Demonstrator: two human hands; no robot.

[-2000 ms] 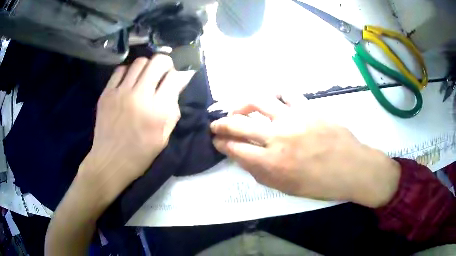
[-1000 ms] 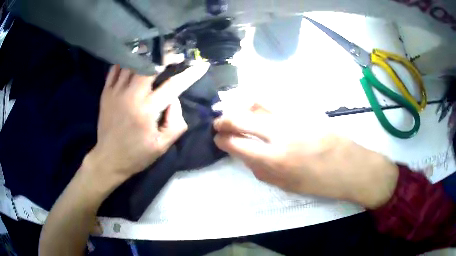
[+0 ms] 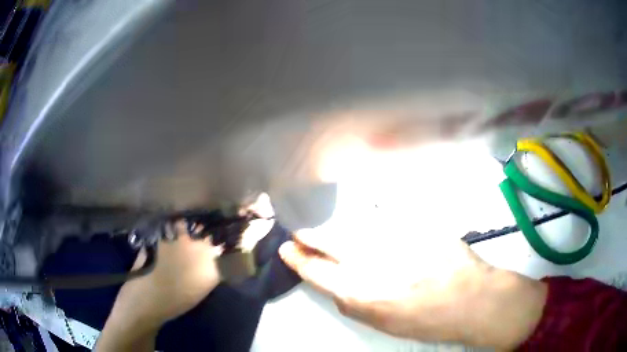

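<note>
The dark garment piece (image 3: 210,320) lies under and left of the needle area, and its edge runs to the fingers of my right hand. My left hand (image 3: 168,282) rests on the cloth; its fingertips are hidden behind the blurred metal parts below the machine head. My right hand (image 3: 405,289) has thumb and fingers together at the cloth's right edge and pinches it. It is overexposed by the lamp. The sewing machine head (image 3: 309,62) fills the upper picture, blurred. The presser foot and needle cannot be made out clearly.
Scissors with a green and a yellow handle loop (image 3: 560,254) lie right of my right hand, their blades mostly hidden by the machine head. A dark slot (image 3: 491,234) crosses the white table (image 3: 295,326). White scraps lie at the lower left.
The view has tipped up and closer to the machine head, which now covers much more of the picture. Hands, cloth and scissors appear lower. My left fingers are now hidden. My right hand still pinches the edge.
</note>
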